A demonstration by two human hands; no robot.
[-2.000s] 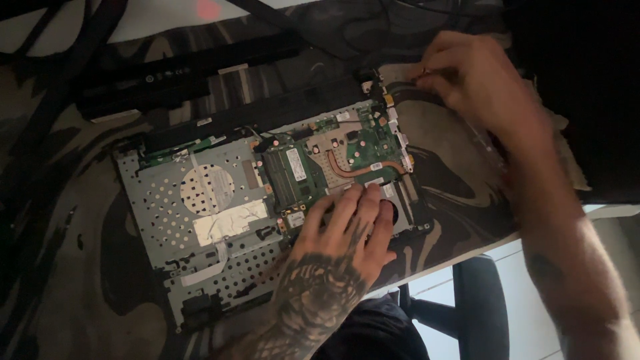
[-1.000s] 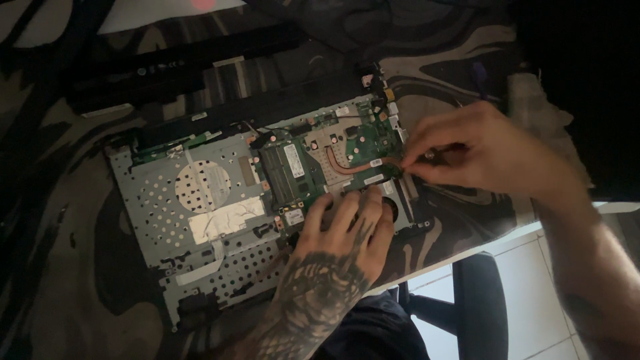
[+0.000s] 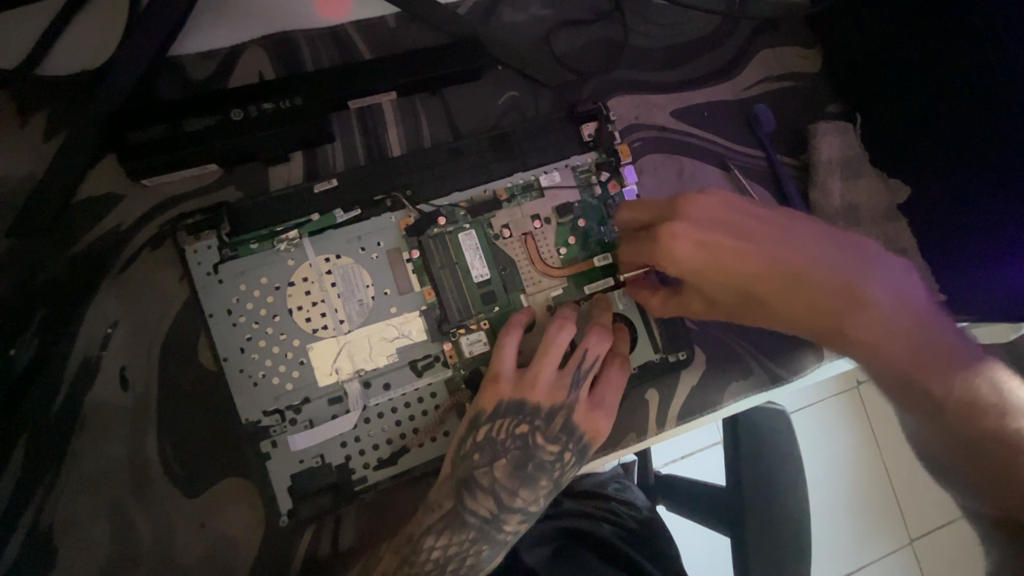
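Observation:
An opened laptop base [image 3: 240, 304] lies on a dark patterned mat, its green circuit board [image 3: 588, 228], copper heat pipe [image 3: 552, 268] and memory module [image 3: 474, 256] exposed. My left hand [image 3: 552, 376] rests over the laptop's lower middle, fingers spread on the cooling fan [image 3: 624, 332] area, with nothing seen in its grasp. At the board's right edge, beside the end of the heat pipe, my right hand [image 3: 704, 256] pinches a small thin metallic item [image 3: 636, 274]; what it is cannot be made out. The fingers partly hide that edge.
A black laptop battery [image 3: 264, 120] lies behind the base. To the right are a dark blue handled tool [image 3: 772, 148], a thin metal rod [image 3: 744, 181] and a crumpled grey cloth [image 3: 860, 184]. The table's front edge [image 3: 808, 372] runs beside a black chair [image 3: 764, 488].
Since two seconds ago, my right hand has come down from beyond the laptop's upper right corner to the board's right edge. My left hand has stayed on the laptop.

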